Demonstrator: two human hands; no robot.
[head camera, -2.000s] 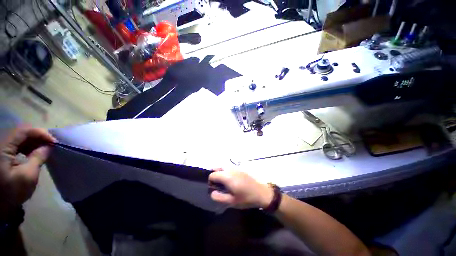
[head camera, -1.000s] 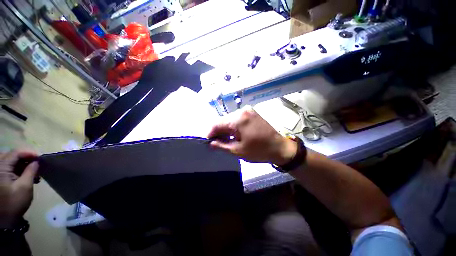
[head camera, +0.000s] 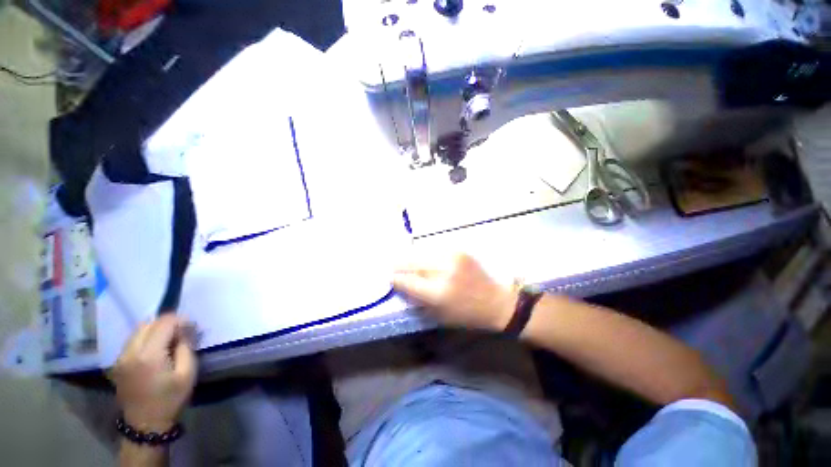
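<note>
The main panel (head camera: 273, 283) lies pale side up on the sewing table, its dark front edge curving near the table's front. Dark lines outline a patch pocket (head camera: 246, 182) on it. The panel's left part is folded over, with a dark band along the fold. My left hand (head camera: 157, 369), slightly blurred, is closed on the panel's front left edge. My right hand (head camera: 456, 292) has its fingertips at the panel's right front corner; blur hides whether they pinch or press it. The sewing machine's presser foot and needle area (head camera: 437, 160) is behind my right hand.
Silver scissors (head camera: 606, 187) lie right of the needle, beside a pale angular piece (head camera: 563, 173). A dark flat rectangle (head camera: 720, 185) is at the far right. Black cut pieces (head camera: 219, 55) are piled at the back left. A red bag (head camera: 128, 11) shows at the top left.
The panel, earlier stretched up between both hands at the table's front edge, now lies on the table with its pocket side showing. My left hand has moved right and down. The view is closer to the machine.
</note>
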